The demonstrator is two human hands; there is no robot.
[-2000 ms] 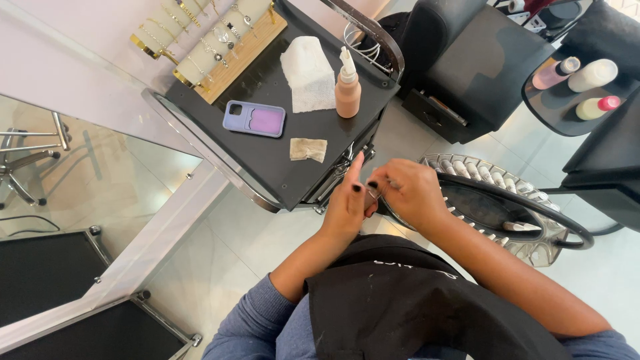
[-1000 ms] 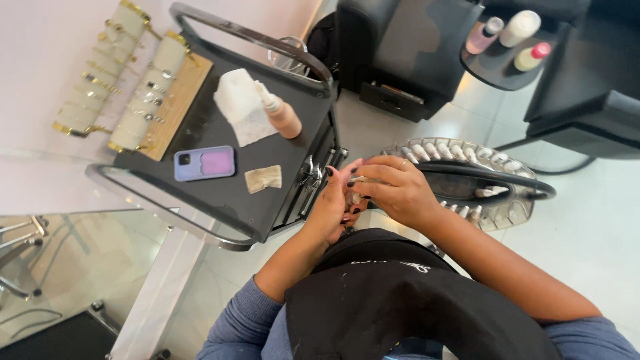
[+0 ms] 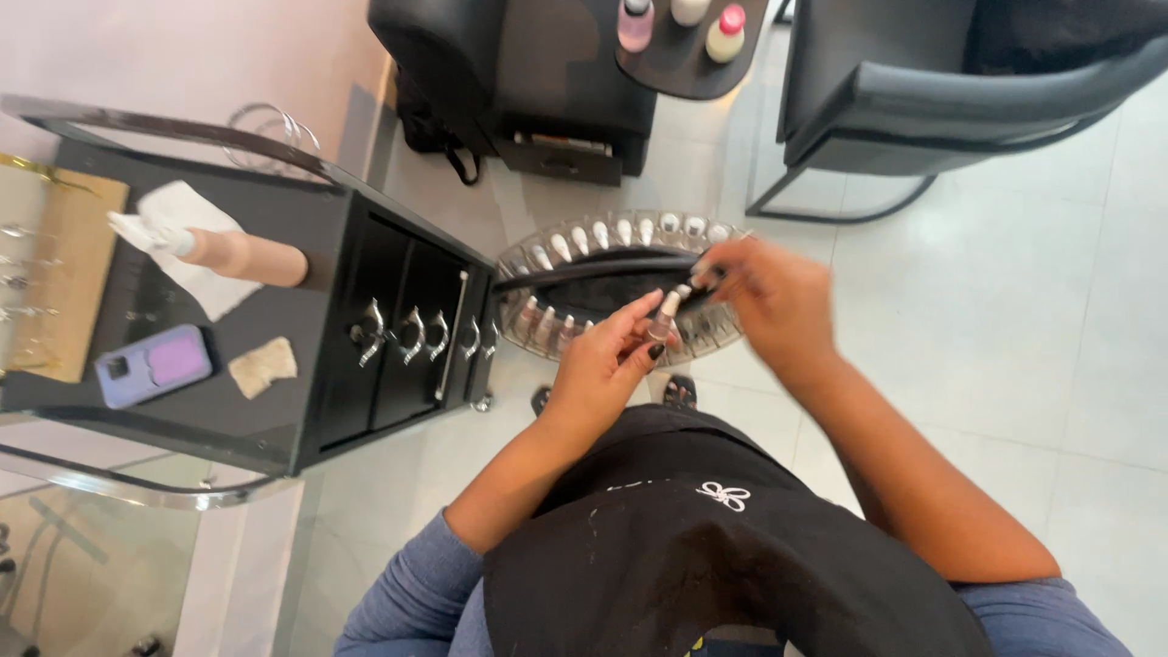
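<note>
My left hand (image 3: 607, 356) is closed around a small nail polish bottle (image 3: 668, 315) with a whitish cap, tilted up to the right. Just right of and above the bottle, my right hand (image 3: 762, 287) is blurred; its fingers are bent near the thumb, and whether they pinch anything is unclear. Below both hands stands an oval clear rack (image 3: 511, 338) with a black handle (image 3: 593, 270). Its rim carries several white-capped bottles (image 3: 600, 234), and more bottles with paler caps (image 3: 546, 324) line its near side.
At left, a black cart (image 3: 328, 301) holds a pump bottle (image 3: 251, 257), a white towel (image 3: 214, 297), a phone (image 3: 155, 365) and a beige cloth (image 3: 263, 367). Black chairs (image 3: 958, 119) and a small round-edged table (image 3: 693, 82) with several bottles stand ahead.
The view has swung to the right. My hands, together before, are now a little apart, and the small bottle shows plainly in my left hand.
</note>
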